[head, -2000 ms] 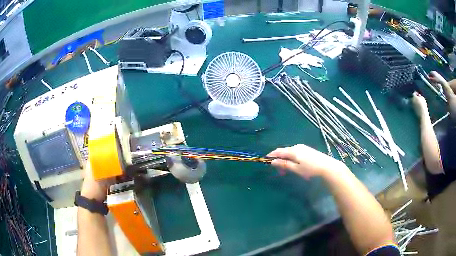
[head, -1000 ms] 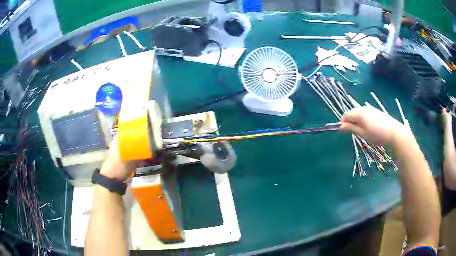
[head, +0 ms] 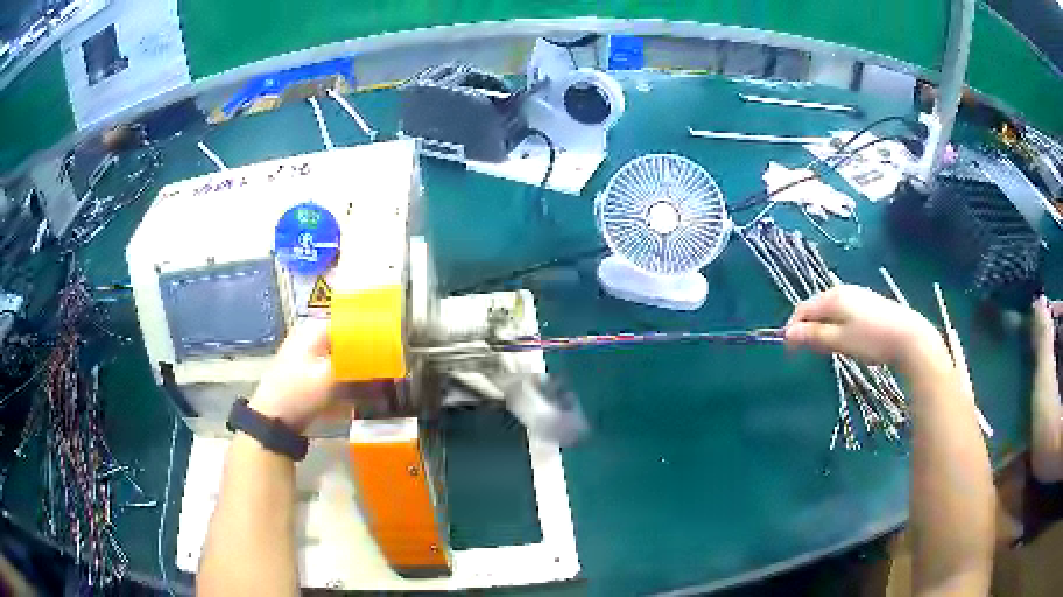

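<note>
A thin multicoloured wire bundle [head: 653, 339] runs nearly level and straight from the gap in the taping machine's orange guard [head: 371, 336] to my right hand. My right hand [head: 851, 327] pinches its right end between thumb and fingers. My left hand [head: 305, 379] is at the left side of the upper orange guard. Its fingers are hidden behind the guard, so I cannot tell what they hold. The tape roll [head: 557, 411] and its arm, right of the guard, are blurred. The touchscreen [head: 224, 308] is on the cream machine face.
A white desk fan [head: 662, 219] stands behind the bundle. Taped harnesses [head: 857, 379] lie beyond my right hand, with white tubes [head: 950, 338] beside them. A loose wire pile [head: 76, 432] lies left of the machine. Another person's hand [head: 1046, 321] shows at the right edge.
My right hand has moved right with the wire end, and the bundle is straighter. The tape roll and arm have become blurred. The whole view has shifted, with the machine now further right.
</note>
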